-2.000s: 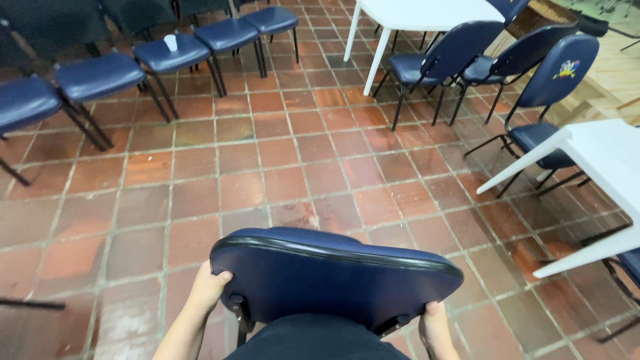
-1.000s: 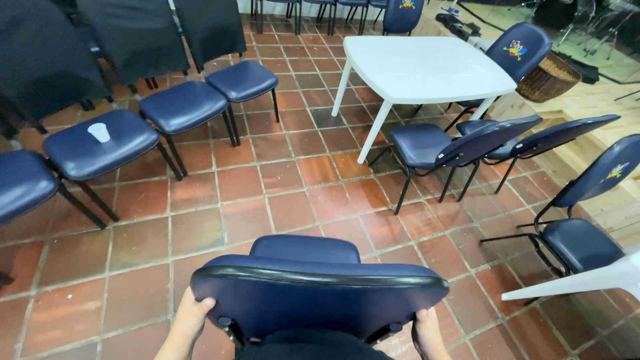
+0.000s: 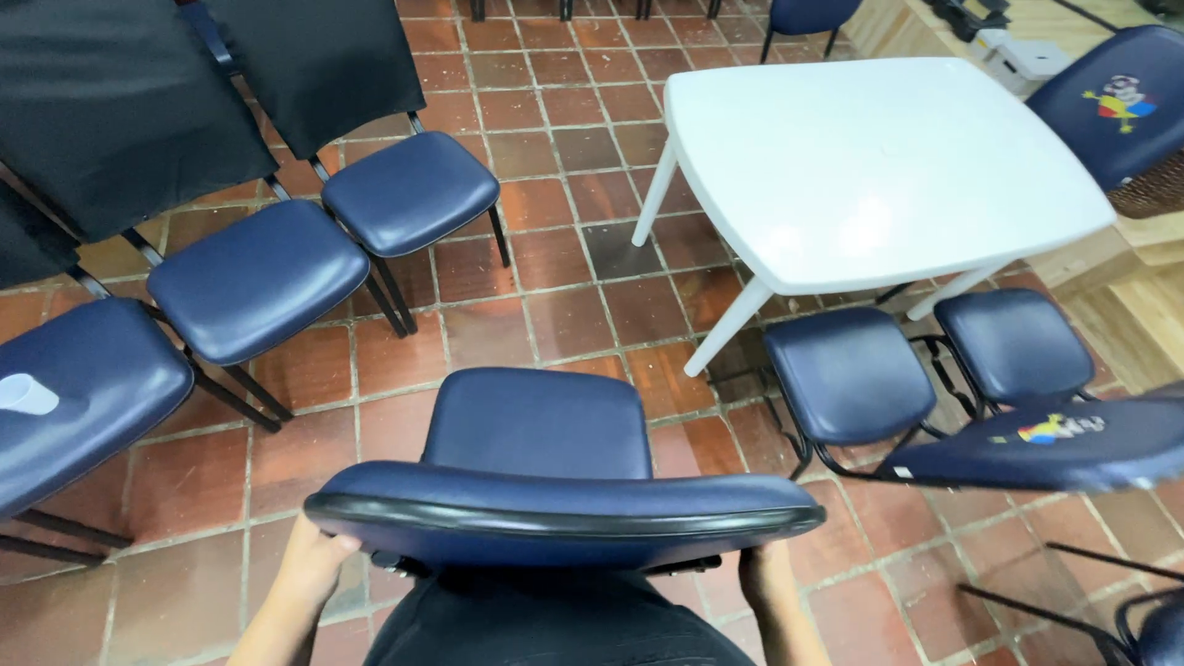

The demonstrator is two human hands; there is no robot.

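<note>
A chair with a blue padded backrest and a blue seat is right in front of my body, its back towards me. My left hand grips the backrest's left end, thumb on the rear face. At the right end my right hand holds the backrest, its fingers mostly hidden beneath it. Whether the chair's legs touch the floor cannot be seen.
Left stands a row of blue chairs with black-covered backs, one bearing a white plastic cup. A white plastic table is ahead right, with blue chairs beside it. Terracotta tiles lie between.
The held chair has moved forward across the floor with both hands on its backrest; the white table and the left row are nearer. More of its seat shows than two seconds ago.
</note>
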